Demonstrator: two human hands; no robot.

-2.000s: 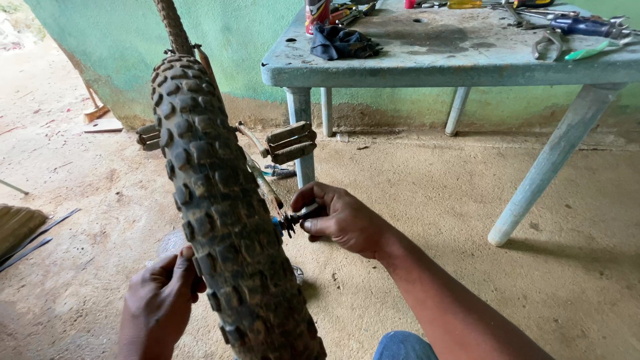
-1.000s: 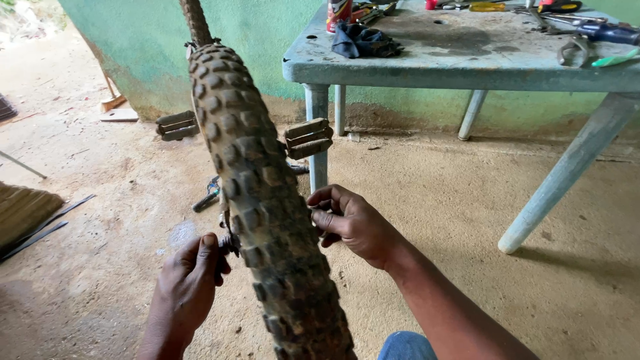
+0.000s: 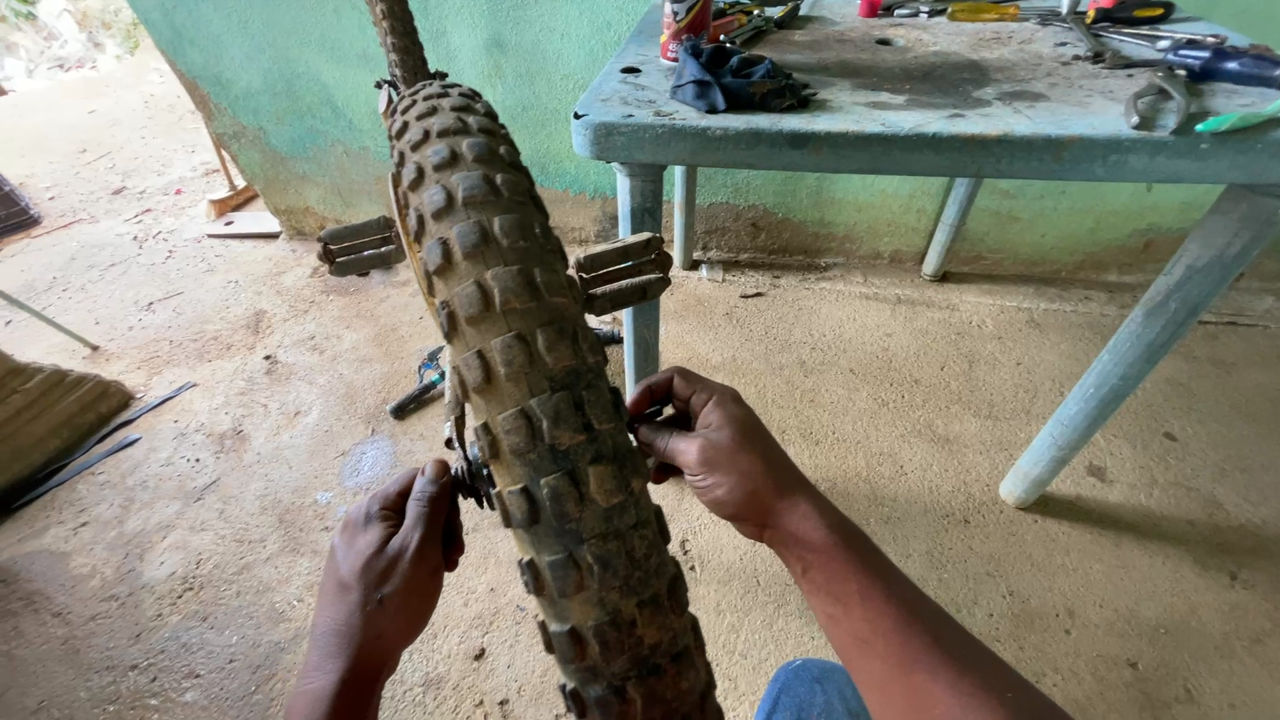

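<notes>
A knobby bicycle tire (image 3: 560, 400), brown with dirt, runs upright through the middle of the view. Left of it, my left hand (image 3: 400, 550) has thumb and fingers closed on the end of the wheel's axle hardware (image 3: 472, 478). On the tire's other side my right hand (image 3: 715, 445) pinches a small dark part (image 3: 652, 415) near the wheel's axle; the tire partly hides it. Two block pedals stick out behind the tire, the left pedal (image 3: 360, 246) and the right pedal (image 3: 622, 272).
A worn plastic table (image 3: 870, 150) stands at the upper right, bearing a dark cloth (image 3: 735, 78), a can (image 3: 686, 28), pliers (image 3: 1157, 100) and screwdrivers. A handlebar grip (image 3: 415, 396) touches the floor behind the wheel. Dark strips (image 3: 100, 440) lie at the left by a brown bundle (image 3: 55, 425).
The tire has tilted and shifted against the background. My left hand now grips the axle end, which the tire hid two seconds ago. The blue-and-black piece at my right hand no longer shows.
</notes>
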